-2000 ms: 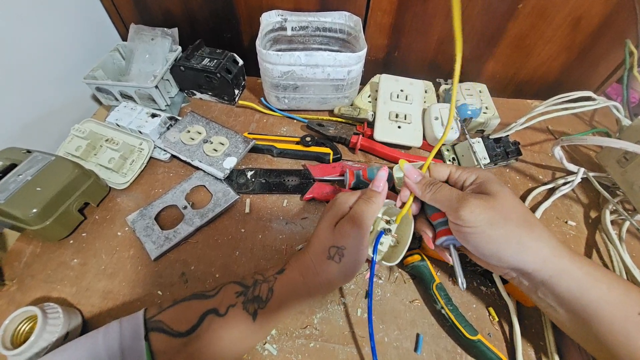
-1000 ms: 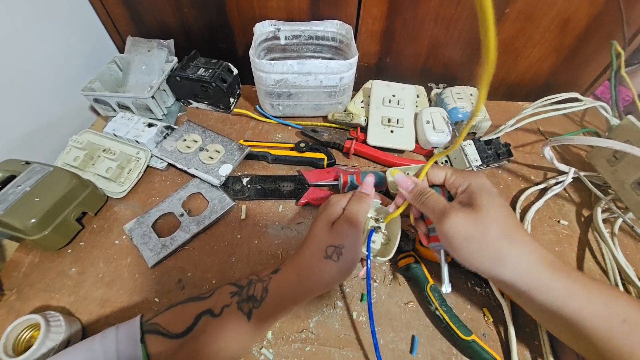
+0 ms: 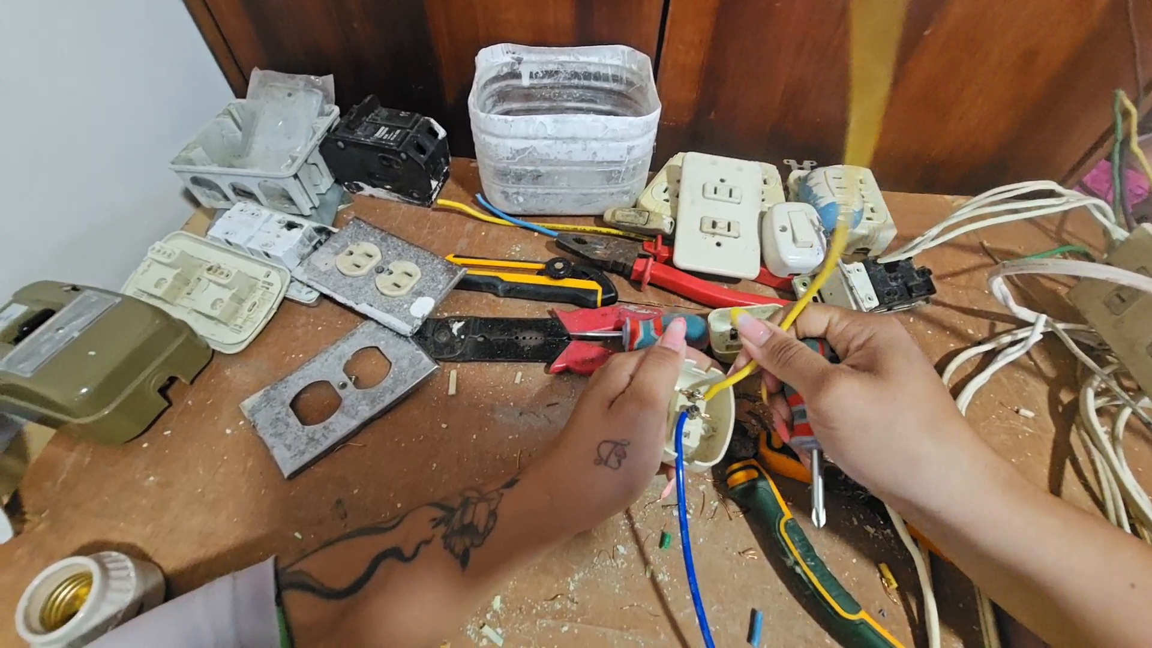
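Note:
My left hand (image 3: 621,423) holds a small cream plastic electrical fitting (image 3: 711,432) with metal terminals, near the middle of the view. A blue wire (image 3: 684,531) runs down from one terminal. The yellow wire (image 3: 810,292) runs from the fitting up past my right hand (image 3: 855,387), whose thumb and finger pinch it. That same hand also keeps a screwdriver (image 3: 804,409) in its palm, its steel tip pointing down. Another screwdriver handle (image 3: 664,332) shows just beyond my left fingertips, over the red-handled wire stripper (image 3: 504,339). Some of my fingers are hidden.
Behind lie a utility knife (image 3: 535,279), red-handled pliers (image 3: 675,274), outlet and switch plates (image 3: 718,211) and a translucent plastic container (image 3: 564,135). Green-handled pliers (image 3: 801,558) lie at front right, white cables (image 3: 1107,423) far right. Left are metal cover plates (image 3: 337,396) and a lamp socket (image 3: 90,594).
The yellow wire's upper part has swung right and looks closer to the camera. Both hands keep their hold on the fitting and wire.

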